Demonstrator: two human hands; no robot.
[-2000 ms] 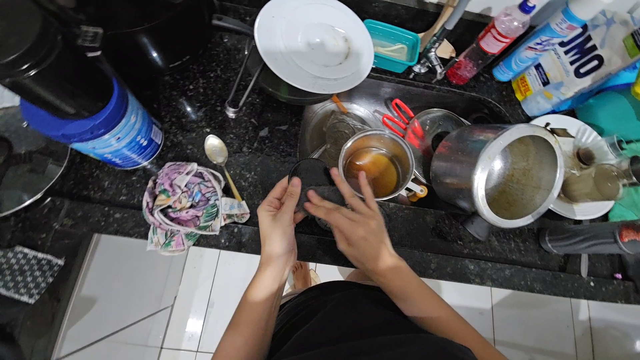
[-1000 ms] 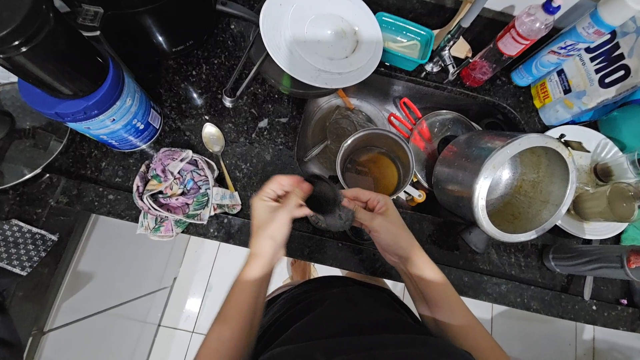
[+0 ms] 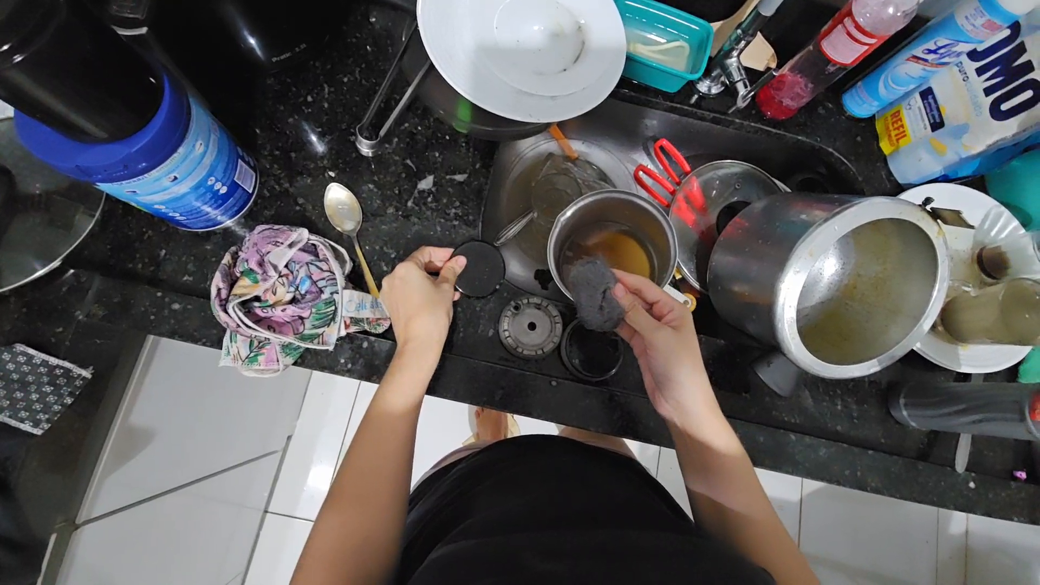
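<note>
My left hand (image 3: 422, 292) pinches the edge of a round black burner cap (image 3: 480, 270) over the dark granite counter. My right hand (image 3: 654, 317) holds a grey steel wool pad (image 3: 596, 294) by its right side, in front of a metal pot (image 3: 556, 244) with brownish liquid. Between the hands, a metal burner head (image 3: 530, 327) lies on the counter's front strip, with a round black burner part (image 3: 592, 351) beside it.
Behind stands the sink (image 3: 609, 130) with red-handled scissors (image 3: 662, 171) and a glass lid. A pressure cooker body (image 3: 829, 284) is at right. A patterned cloth (image 3: 280, 292) and spoon (image 3: 343, 210) lie left; a white plate (image 3: 520, 49) sits at the back.
My hands, together at the dark round piece earlier, have moved apart. The left now holds the cap to the left, the right the steel wool. The burner parts between them have come into plain view.
</note>
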